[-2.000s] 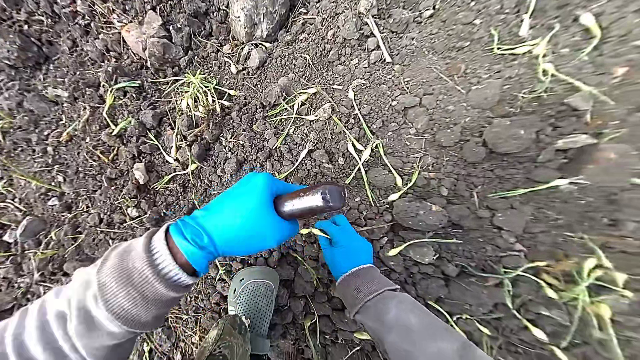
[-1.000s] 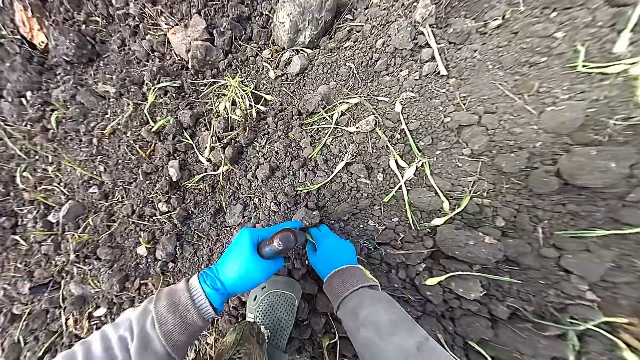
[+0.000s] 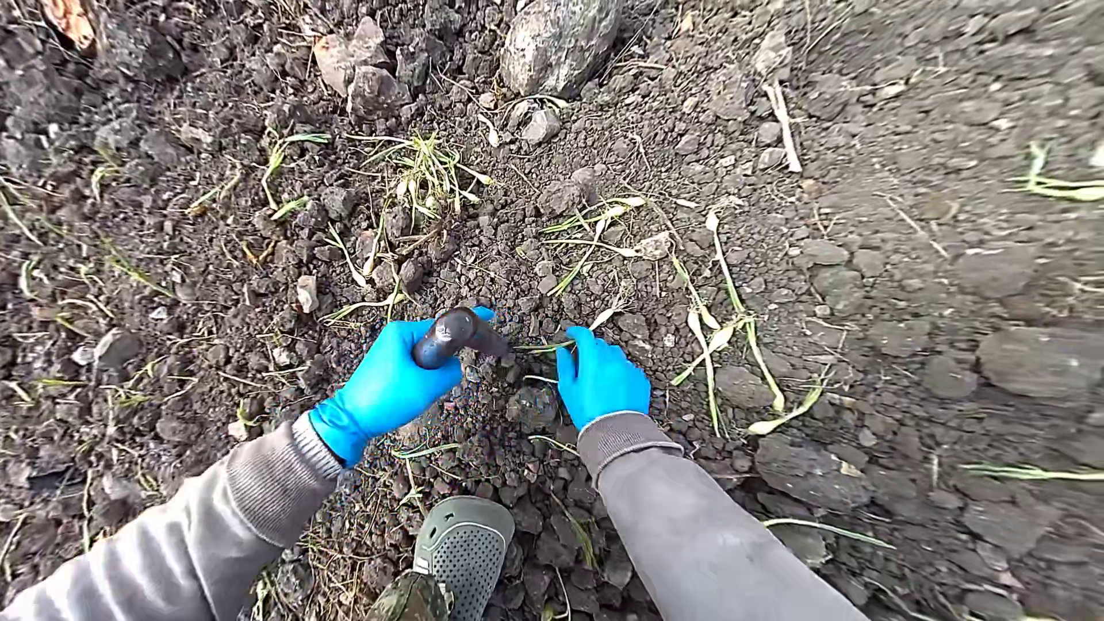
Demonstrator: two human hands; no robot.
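Note:
My left hand, in a blue glove, is closed around the dark handle of a hand tool, whose lower end points right toward the soil. Just right of it, my right hand, also gloved in blue, is low over the soil with its fingertips at a small bulb seedling; whether it grips the seedling I cannot tell. Several pale seedlings with green leaves lie to the right of my hands. A clump of seedlings lies above my left hand, and more seedlings are scattered beyond my right hand.
A large stone sits at the top, with a smaller stone below it. Flat clods lie at the right. A dry stick rests on the soil. My foot in a green perforated clog is at the bottom.
My hands were close together a second ago and are now farther apart. The tool's handle, earlier lying more sideways, now points up toward the view.

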